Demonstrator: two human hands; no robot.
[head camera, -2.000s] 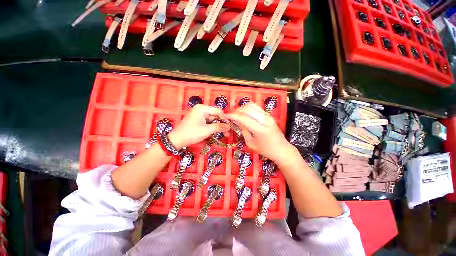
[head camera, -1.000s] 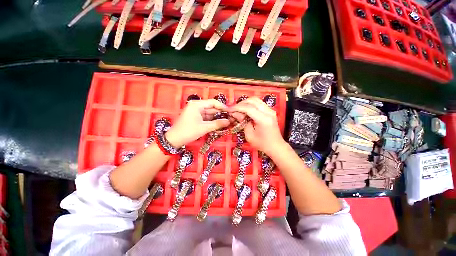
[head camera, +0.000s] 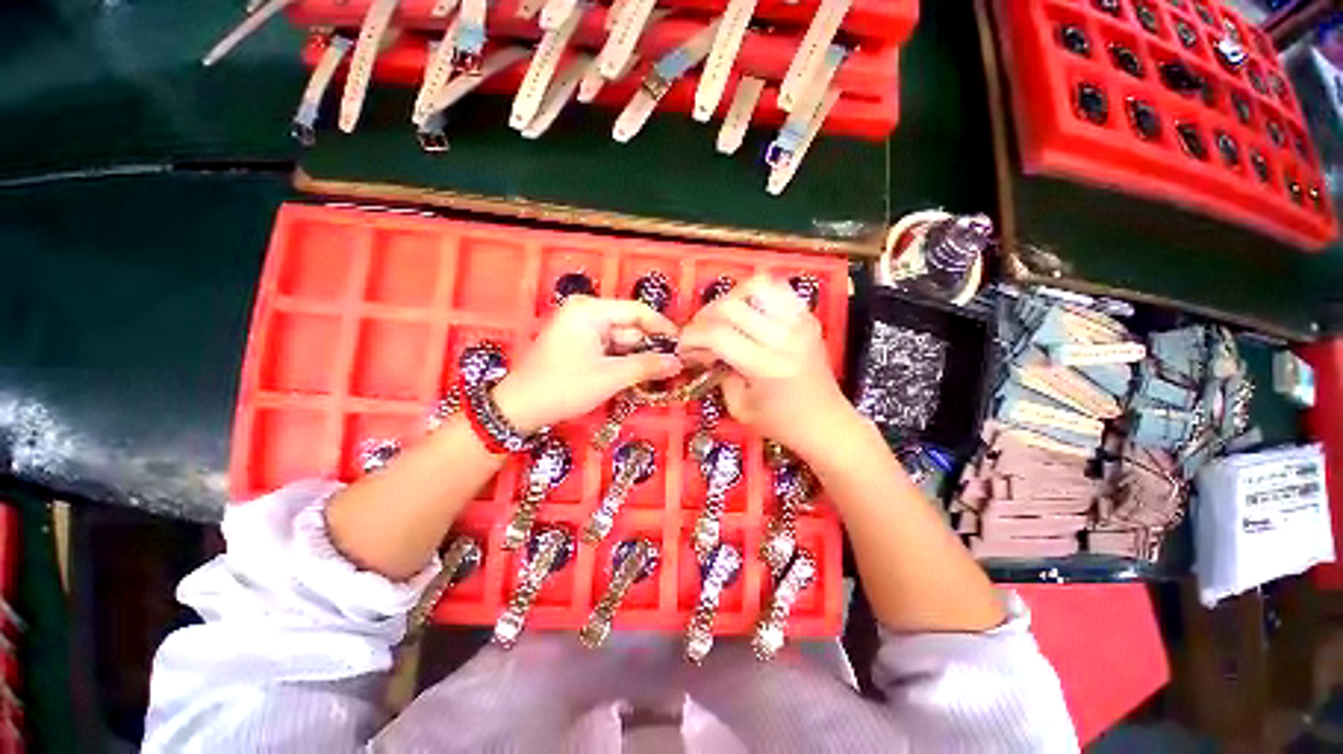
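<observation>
My left hand and my right hand meet above the middle of the red watch tray. Between their fingertips is a watch with a metal bracelet; its dark head is mostly hidden by my fingers. Banded watches lie slantwise in the tray's lower rows, their bracelets trailing towards me. Dark watch heads sit in cells of the top row, partly behind my hands. Several cells at the tray's left hold nothing.
Right of the tray stands a black parts box with tiny silvery bits, then piled leather straps and a white packet. A pale ring lies above the box. Strap watches lie ahead; another red tray is upper right.
Both hands stay over the same part of the tray. The fingers have shifted slightly around the watch, and my right hand has turned a little. The tray's watches look unchanged.
</observation>
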